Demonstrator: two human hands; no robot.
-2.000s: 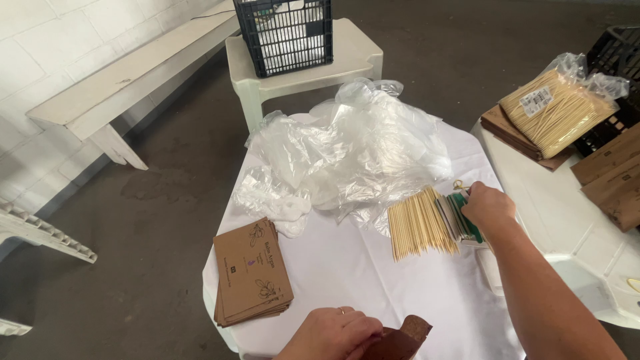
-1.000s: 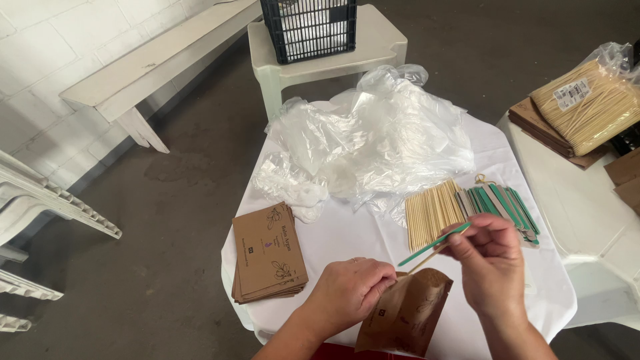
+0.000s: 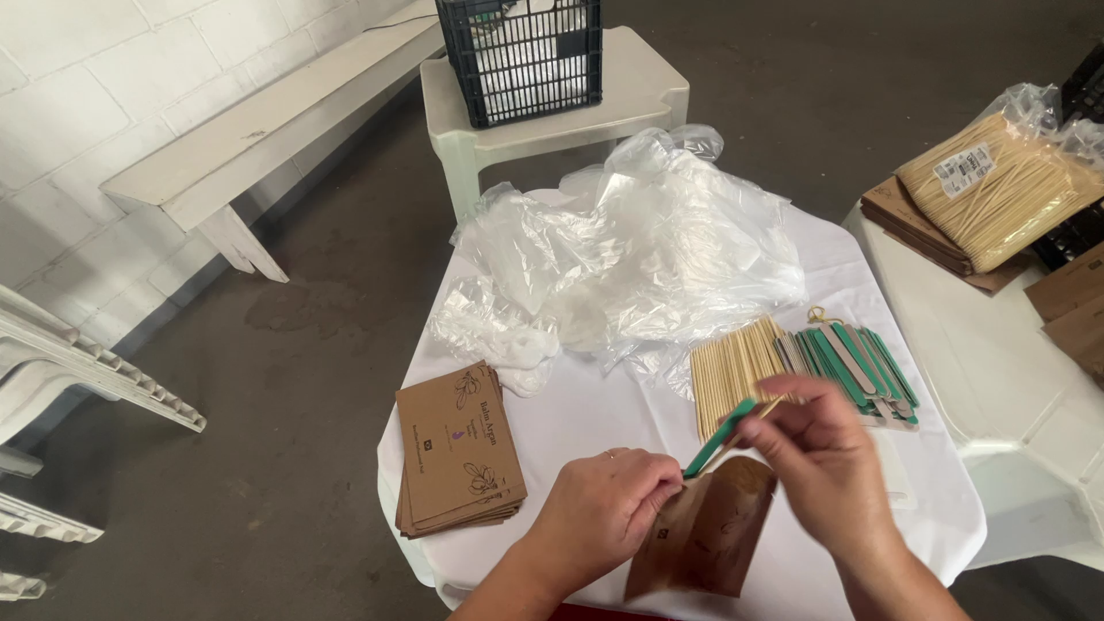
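My left hand (image 3: 611,504) pinches the upper edge of an open brown kraft paper sleeve (image 3: 709,535) near the table's front. My right hand (image 3: 815,453) holds a green nail file (image 3: 718,440) together with a thin wooden stick (image 3: 737,438), slanting down to the sleeve's mouth; whether their lower ends are inside is hidden by my left fingers. Behind my right hand lie a row of wooden sticks (image 3: 731,371) and a pile of green and grey nail files (image 3: 862,366). A stack of printed kraft sleeves (image 3: 457,448) lies at the left of the cloth.
Crumpled clear plastic bags (image 3: 638,250) cover the back of the white-clothed table (image 3: 595,414). Behind stands a black crate (image 3: 535,60) on a white plastic table (image 3: 638,78). A bag of wooden sticks (image 3: 992,190) rests on the right table (image 3: 923,302). A bench (image 3: 285,112) lines the wall.
Two seconds ago my right hand was at the files; it then came to the sleeve with a green file and a stick. The sleeve now stands open below both hands.
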